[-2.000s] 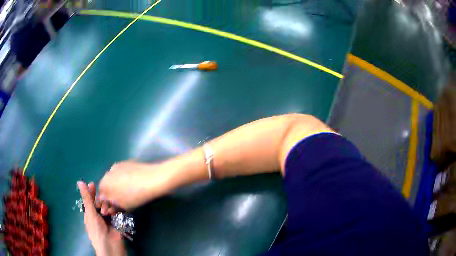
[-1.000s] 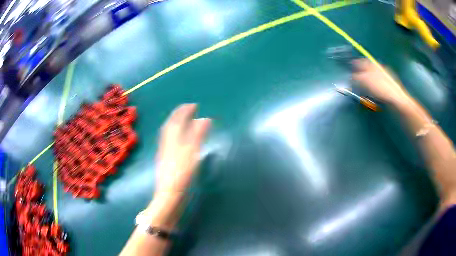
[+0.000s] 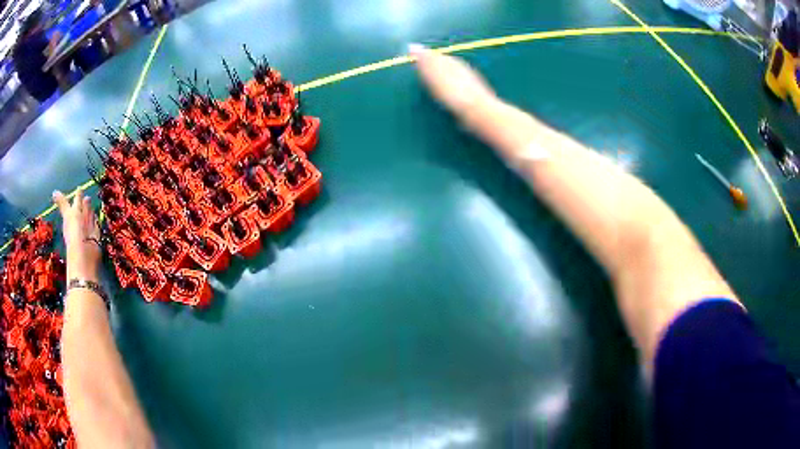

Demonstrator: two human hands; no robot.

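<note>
Wired housings (image 3: 210,184), orange-red blocks with black wires standing up, are packed in rows at the upper left. My left hand (image 3: 79,224) is at their left side, between them and a second group of housings (image 3: 35,333); its fingers are apart and I see nothing in it. My right hand (image 3: 447,79) is stretched forward to the right of the rows, over the yellow line; it is blurred, and I cannot tell its finger state. A small screwdriver (image 3: 726,186) with an orange handle lies on the mat at the right.
The shiny dark-green mat (image 3: 377,351) has thin yellow lines. Dark wire leads (image 3: 776,149) lie near the right edge, with a yellow object (image 3: 783,70) above them. A blue-white object (image 3: 702,10) is at the top right. A person's dark shape (image 3: 35,57) is at the far upper left.
The view has swung left, so the housings show larger. My left hand has moved to the left side of the rows. My right hand has moved away from the screwdriver, towards the rows.
</note>
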